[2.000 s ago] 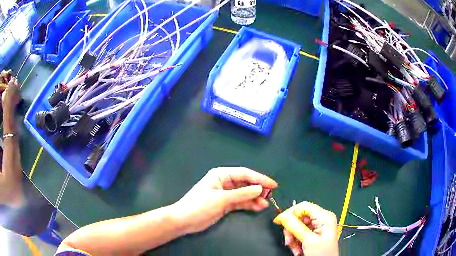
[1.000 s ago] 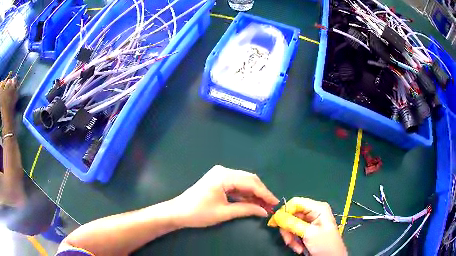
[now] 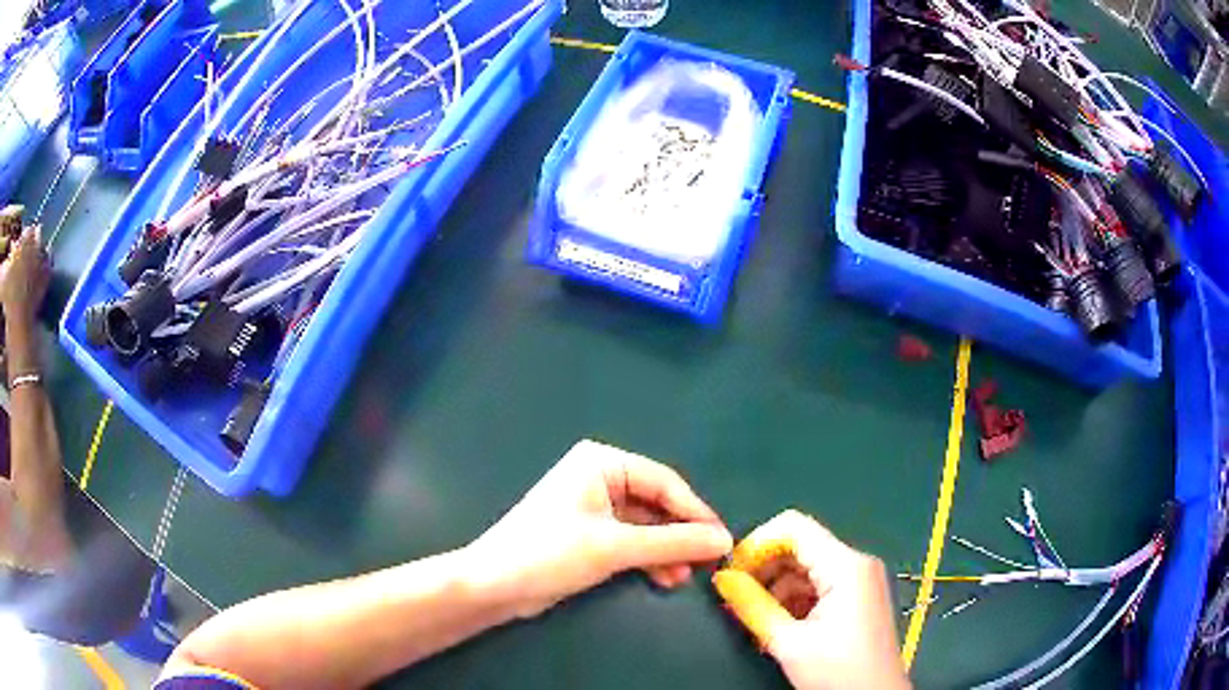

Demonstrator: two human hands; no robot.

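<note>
My left hand (image 3: 607, 519) is at the lower centre with thumb and fingertips pinched together. My right hand (image 3: 809, 600), with yellow coverings on its fingertips, meets it from the right. A small dark thing (image 3: 729, 553) shows between the fingertips of both hands; it is mostly hidden, and I cannot tell what it is. A wire harness (image 3: 1065, 576) with thin fanned wires lies on the green bench to the right of my right hand.
A left blue bin (image 3: 337, 303) holds harnesses. A small parts bin (image 3: 613, 274) holds a clear bag with metal pins. A right blue bin (image 3: 930, 297) holds black housings and harnesses. Red pieces (image 3: 999, 429) lie by the yellow line. Another person's arm (image 3: 30, 391) is at the left edge.
Both hands' fingertips have come together. The red piece and the thin dark piece seen between them earlier are now mostly hidden. The view has shifted slightly.
</note>
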